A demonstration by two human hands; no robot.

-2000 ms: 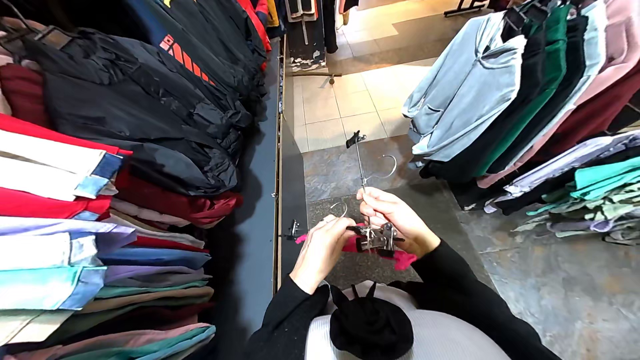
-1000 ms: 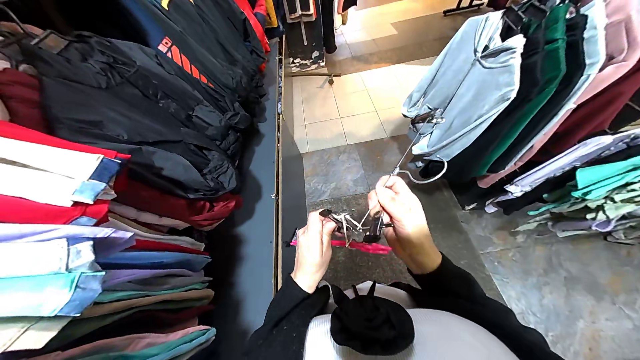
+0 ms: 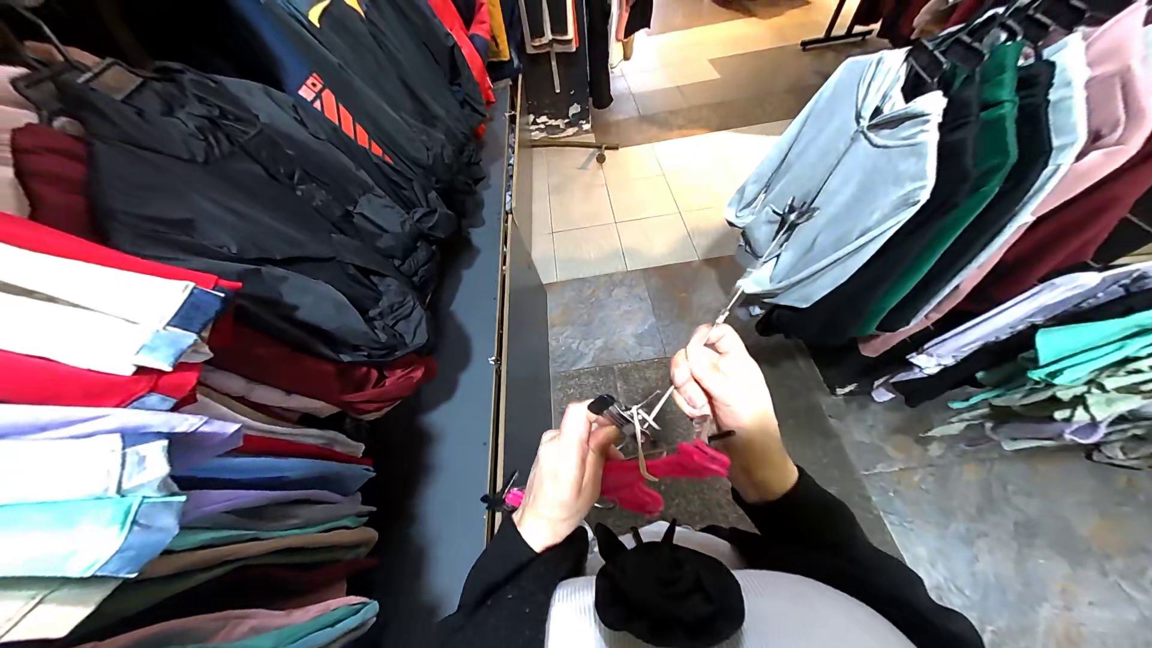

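My right hand (image 3: 724, 382) grips the thin metal bar of a clip hanger (image 3: 733, 301), whose far end with a dark clip (image 3: 794, 216) points up and right over a pale blue velour garment. My left hand (image 3: 571, 459) is closed on a dark clip (image 3: 605, 407) at the near side, where metal pieces and a pale strip cross between both hands. Bright pink hangers or fabric (image 3: 670, 465) lie just below the hands; which of the two cannot be told. A small dark clip (image 3: 495, 501) sticks out left of my left hand.
Black jackets (image 3: 297, 216) hang at the left above stacked folded clothes (image 3: 270, 504). A dark shelf edge (image 3: 499, 360) runs along the left of the aisle. On the right hang velour garments (image 3: 846, 180), with folded clothes (image 3: 1062, 351) below. A rack foot (image 3: 576, 146) stands on the tiles ahead.
The bar in my right hand has tilted from nearly upright to slanting up and right. My left hand has moved slightly left from beside my right hand.
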